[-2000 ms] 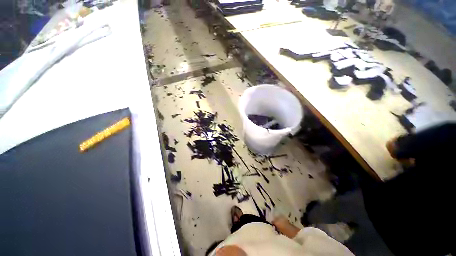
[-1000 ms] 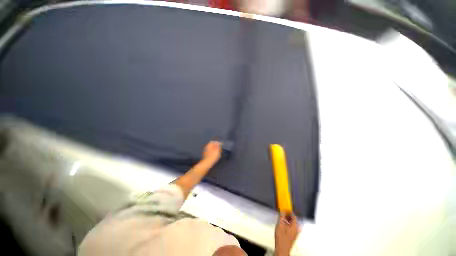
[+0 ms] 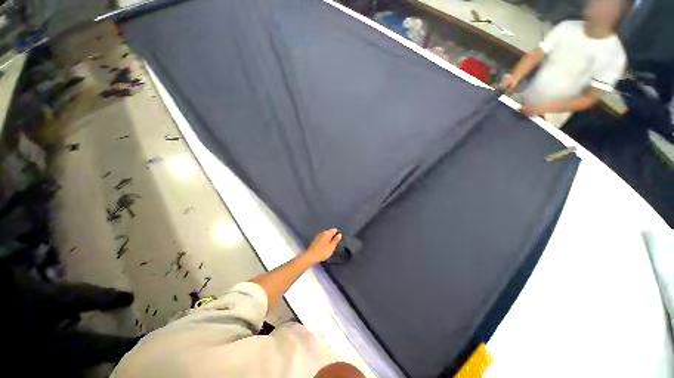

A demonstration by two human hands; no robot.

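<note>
My left hand (image 3: 324, 246) pinches the near corner of a dark fabric ply (image 3: 332, 111), its edge bunched beside my fingers. The ply's loose end runs from my hand across the table to a co-worker's hands. It lies with long creases on the dark lay (image 3: 458, 221). The lay's smooth right part shows bare, with a thick edge at the right. A yellow textured bar (image 3: 474, 362) lies at the lay's near right corner, cut by the picture's bottom edge. My right hand is out of view.
The white table (image 3: 591, 258) extends right of the lay. A co-worker in a white shirt (image 3: 580, 66) stands at the far side. A small bar (image 3: 560, 154) lies near the lay's far corner. Dark scraps (image 3: 124, 205) litter the floor at the left.
The view has swung, now showing the co-worker and the floor at left. My left hand still holds the ply edge. My right hand, earlier on the yellow bar, has left the view.
</note>
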